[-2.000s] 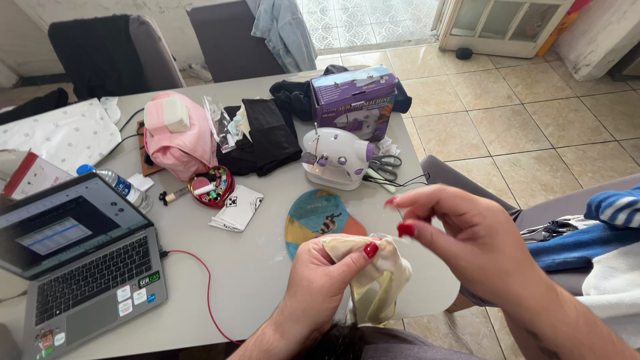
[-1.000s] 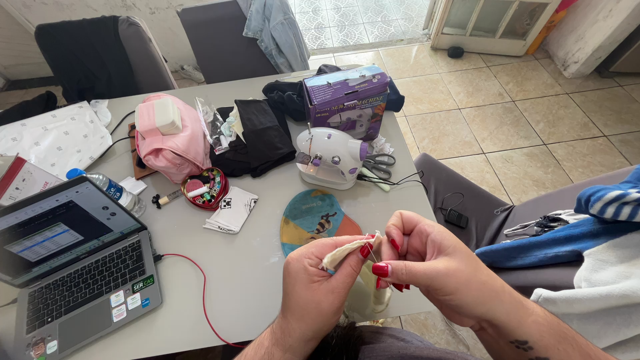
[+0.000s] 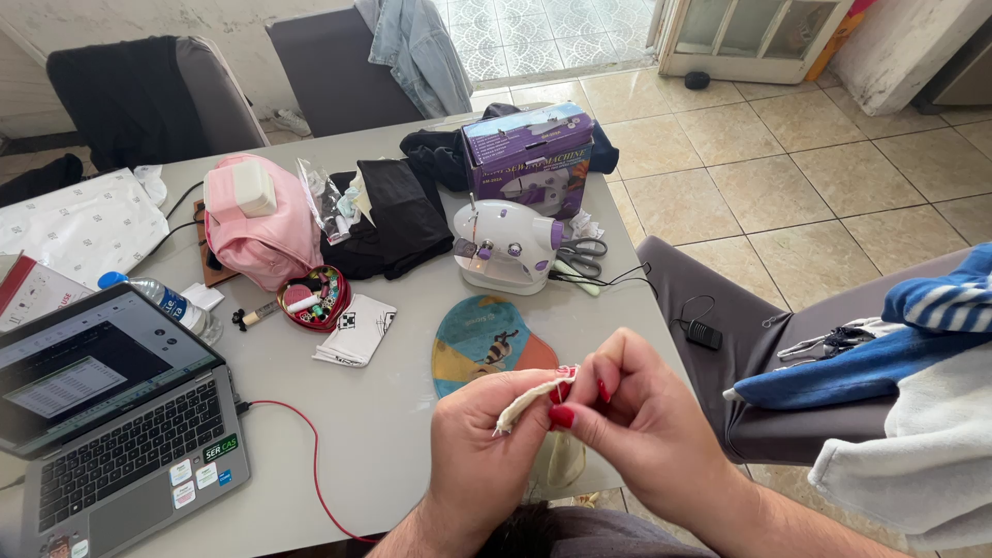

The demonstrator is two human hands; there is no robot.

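Note:
My left hand (image 3: 492, 442) pinches the folded edge of a cream fabric piece (image 3: 529, 401), whose lower part hangs beneath my hands. Close against its right side, my right hand (image 3: 647, 430) has thumb and fingertips together at the fabric edge; whether a needle or thread is between them is too small to tell. Behind my hands lies a colourful mouse pad (image 3: 469, 341) with a bee picture. Beyond it stands a white and purple mini sewing machine (image 3: 508, 248), with grey-handled scissors (image 3: 583, 256) at its right.
An open laptop (image 3: 147, 434) with a red cable (image 3: 316, 457) is at left. Near it are a water bottle (image 3: 174, 304), a heart-shaped sewing tin (image 3: 314, 298), folded white cloth (image 3: 358, 329), pink fabric (image 3: 263, 232) and black cloth (image 3: 407, 225). A purple box (image 3: 531, 159) stands behind the machine; clothes (image 3: 845, 368) lie on a chair.
Two seconds ago my right hand was raised apart from the fabric; it came down and left to meet it. The fabric is now held folded, edge up, between both hands.

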